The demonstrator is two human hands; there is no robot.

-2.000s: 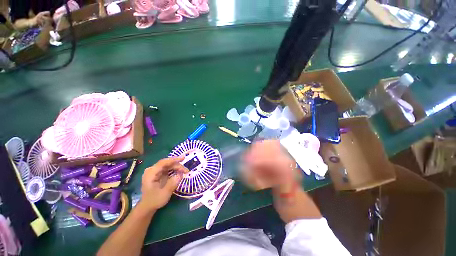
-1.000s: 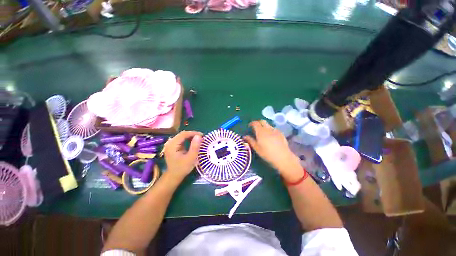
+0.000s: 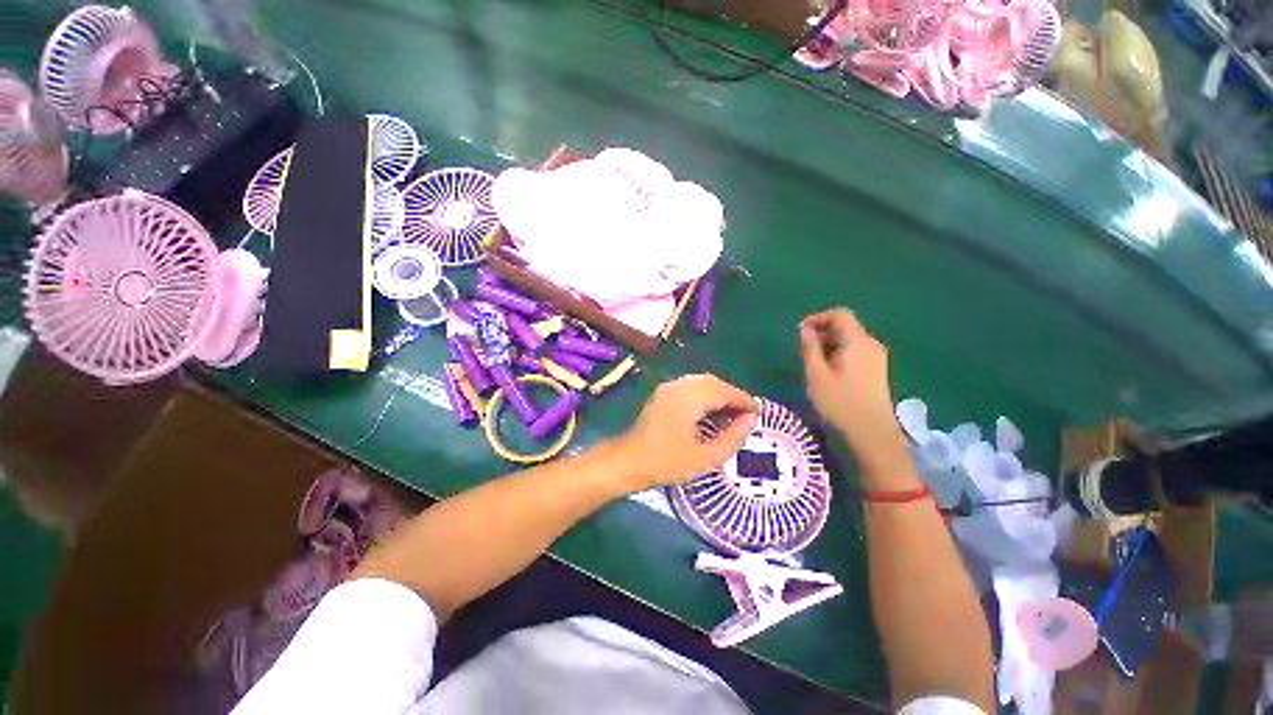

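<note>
A round pink slatted fan housing [image 3: 782, 506] lies on the green bench in front of me, with a small dark part at its open centre. Its pale pink clip base [image 3: 761, 594] points towards the bench's near edge. My left hand [image 3: 687, 430] is at the housing's upper left rim, with thumb and fingertips close together above the slats. My right hand [image 3: 849, 374] is raised beyond the housing's upper right, fingers curled. I cannot tell whether either hand holds something small. No blue cell shows.
Pink grilles [image 3: 614, 231] fill a shallow box, with purple cells [image 3: 519, 333] and a tape roll [image 3: 492, 419] nearer. A black padded bar [image 3: 318, 245] and assembled pink fan [image 3: 133, 286] lie left. Translucent blades [image 3: 991, 489] and a black arm [image 3: 1187, 475] are right.
The view has swung left. My right hand has moved from beside the housing to above and beyond it. My left fingertips have moved in over the rim. The blue cell no longer shows.
</note>
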